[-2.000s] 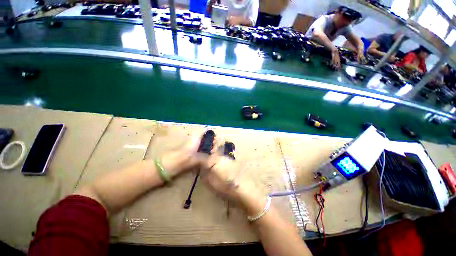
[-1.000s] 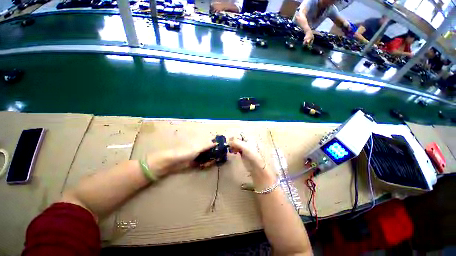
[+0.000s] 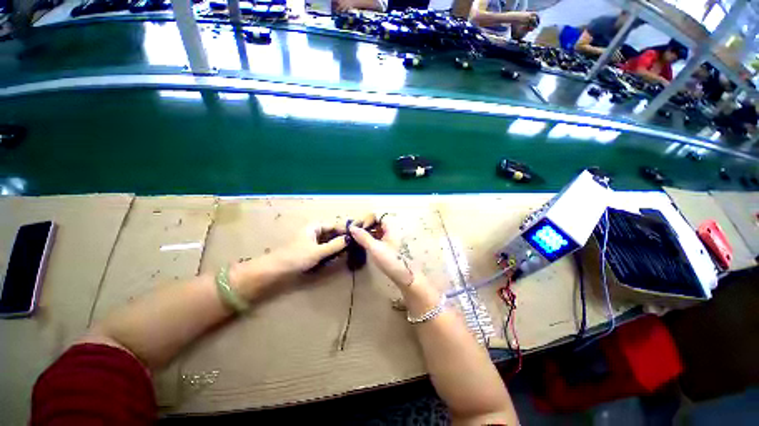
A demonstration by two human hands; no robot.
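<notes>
A black electronic unit [image 3: 356, 252] is held between my two hands above the cardboard bench cover [image 3: 275, 333]. Its thin black lead [image 3: 349, 312] hangs down toward the bench. My left hand [image 3: 315, 252] is closed around a dark piece on the left side of the unit. My right hand [image 3: 377, 250] grips the unit from the right, fingers at its top. The fingers hide most of the black pieces. The pale grey test cable [image 3: 476, 286] runs from the power supply [image 3: 553, 233] under my right wrist; its light connector [image 3: 399, 305] lies left of the wrist.
The green conveyor belt [image 3: 333, 156] behind the bench carries black units [image 3: 414, 166]. A smartphone [image 3: 28, 268] lies at left. Red and black leads [image 3: 509, 312] hang below the supply. A tray of black parts [image 3: 653, 254] and a red object [image 3: 714, 242] are at right. People work across the belt.
Both hands have come together on the black unit, which was beside my left hand two seconds ago. The view has shifted, and the cream ring at left has left the picture.
</notes>
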